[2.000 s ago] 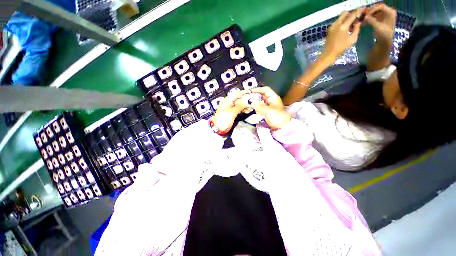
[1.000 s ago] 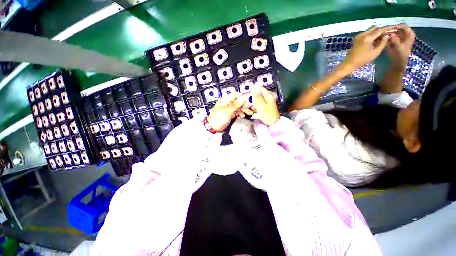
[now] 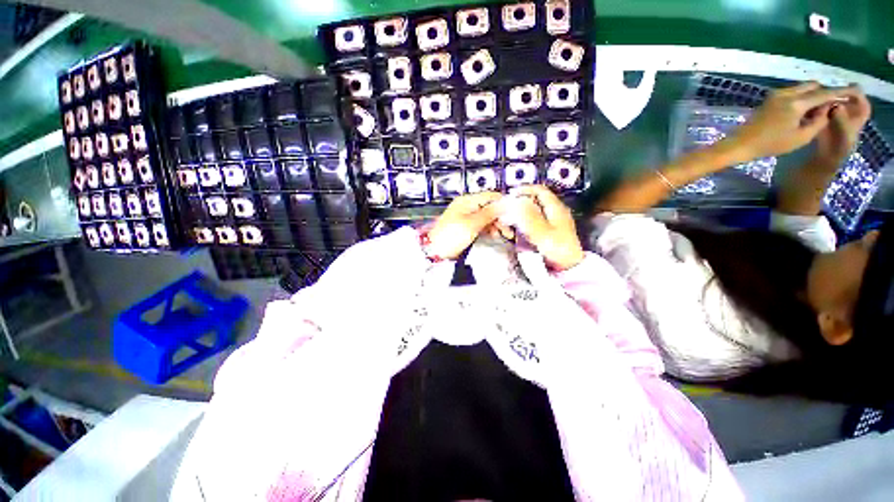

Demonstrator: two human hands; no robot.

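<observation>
My left hand [image 3: 465, 225] and my right hand [image 3: 545, 226] meet at the fingertips in front of my chest, at the near edge of a black pocket tray [image 3: 518, 75]. A small pale piece [image 3: 512, 201] shows between the fingertips; the fingers hide most of it, and I cannot tell which hand grips it. The tray holds many pale units with dark centres, such as one near its middle [image 3: 480, 105]. One pocket toward the left holds a darker square [image 3: 402, 155]. A few pockets in the second row hold no unit.
A part-filled black tray [image 3: 284, 157] and a full one [image 3: 157, 186] lie to the left. A green conveyor [image 3: 676, 25] runs behind. A white bracket-like piece [image 3: 621, 96] lies right of the tray. A co-worker [image 3: 686, 294] sits close right, with grey fine-grid trays [image 3: 720, 147]. A blue stool [image 3: 176, 328] stands on the floor.
The view has turned, so the trays sit higher and straighter in the picture. My hands stay together at the fingertips. More of the blue stool shows.
</observation>
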